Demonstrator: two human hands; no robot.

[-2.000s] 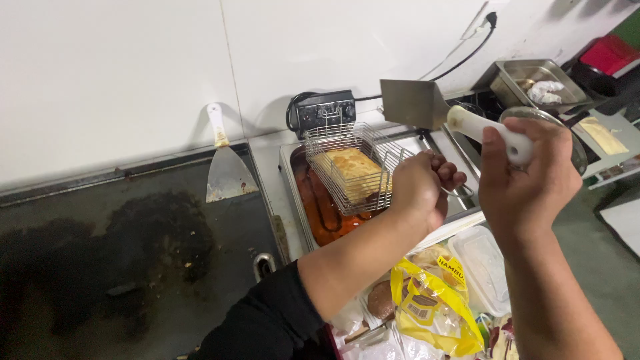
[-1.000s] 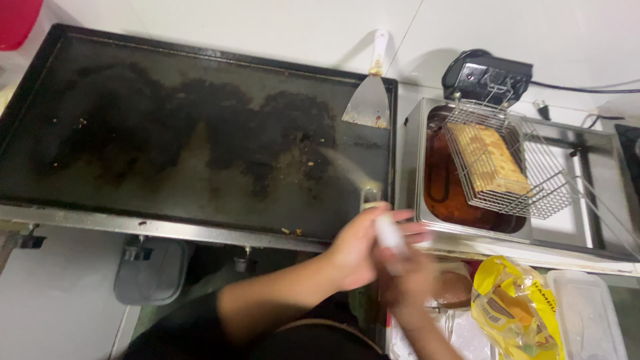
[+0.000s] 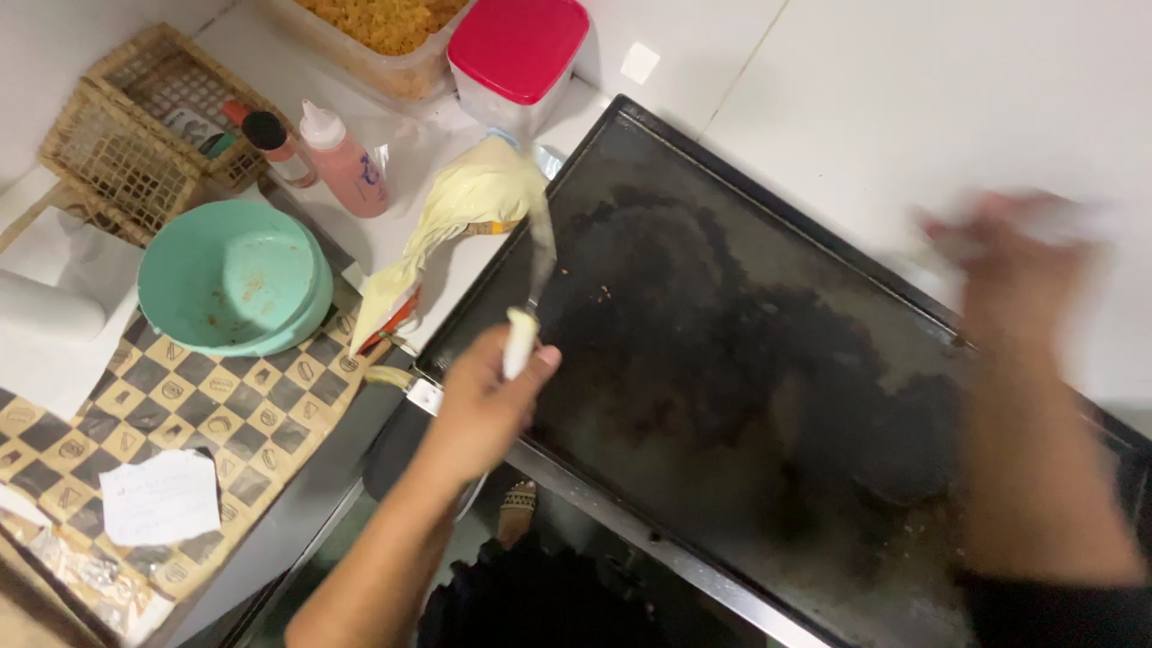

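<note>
My left hand point(image 3: 495, 396), above the griddle's near left edge, is closed around the white handle point(image 3: 519, 344) of a spatula. The spatula's blade is blurred and points toward the yellow-white plastic bag point(image 3: 477, 184). My right hand point(image 3: 1017, 234) is strongly blurred, over the far right edge of the griddle against the white wall. A pale shape shows at its fingers, but I cannot tell whether it is a held handle. Between my hands lies the flat black griddle point(image 3: 720, 360), with dark residue and small crumbs on it.
Left of the griddle stand a turquoise bowl point(image 3: 234, 279), a pink squeeze bottle point(image 3: 346, 171), a smaller bottle point(image 3: 283, 153), wicker baskets point(image 3: 135, 144), a red-lidded container point(image 3: 519, 49) and a tub of shredded orange food point(image 3: 387, 45). A written note point(image 3: 160, 497) lies on checkered paper point(image 3: 261, 414).
The view has swung left along the griddle, and the fryer is out of view. The white-handled spatula was in my right hand in the first frame; now my left hand holds it. My hands have moved apart.
</note>
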